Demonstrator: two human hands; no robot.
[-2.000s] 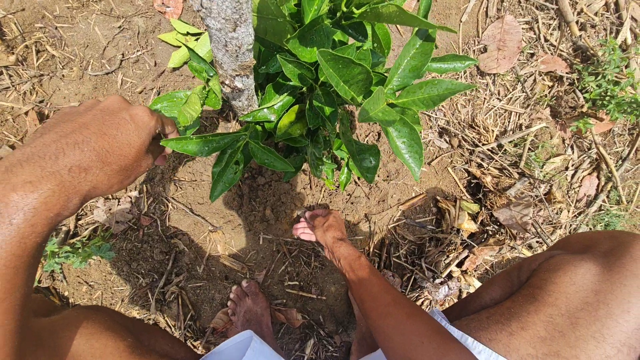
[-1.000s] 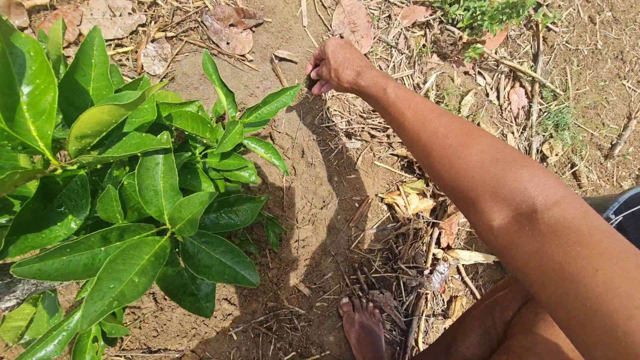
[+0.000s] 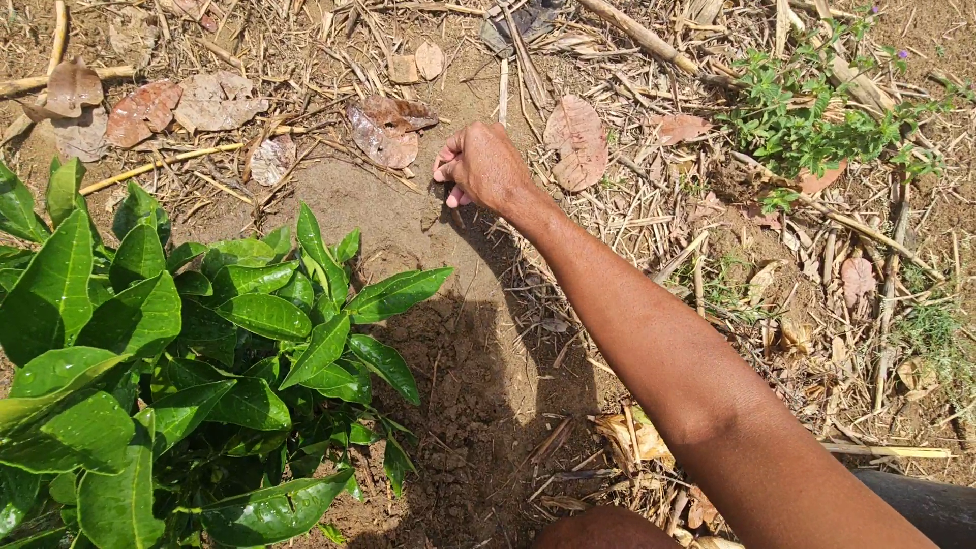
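My right hand (image 3: 484,169) reaches in from the lower right and hangs low over the bare soil (image 3: 427,236), its fingers curled and thumb side down. Whether something small is pinched between the fingertips cannot be made out. Below and left of the hand grows a leafy plant (image 3: 267,316) with glossy green leaves, some bearing water drops. A curled brown dry leaf (image 3: 385,130) lies on the ground just left of the fingers, and a flat pinkish-brown leaf (image 3: 576,143) lies to their right. My left hand is out of view.
Dry straw and stalks cover the ground at the right, with a thick stalk (image 3: 640,34) at the top. A small green weed (image 3: 808,122) grows at the upper right. More dead leaves (image 3: 217,101) lie at the upper left. A knee (image 3: 602,530) shows at the bottom edge.
Two seconds ago my right hand was low in front of the plant near my feet; it is now past the plant's far side. My left hand has left the view. The view has shifted strongly.
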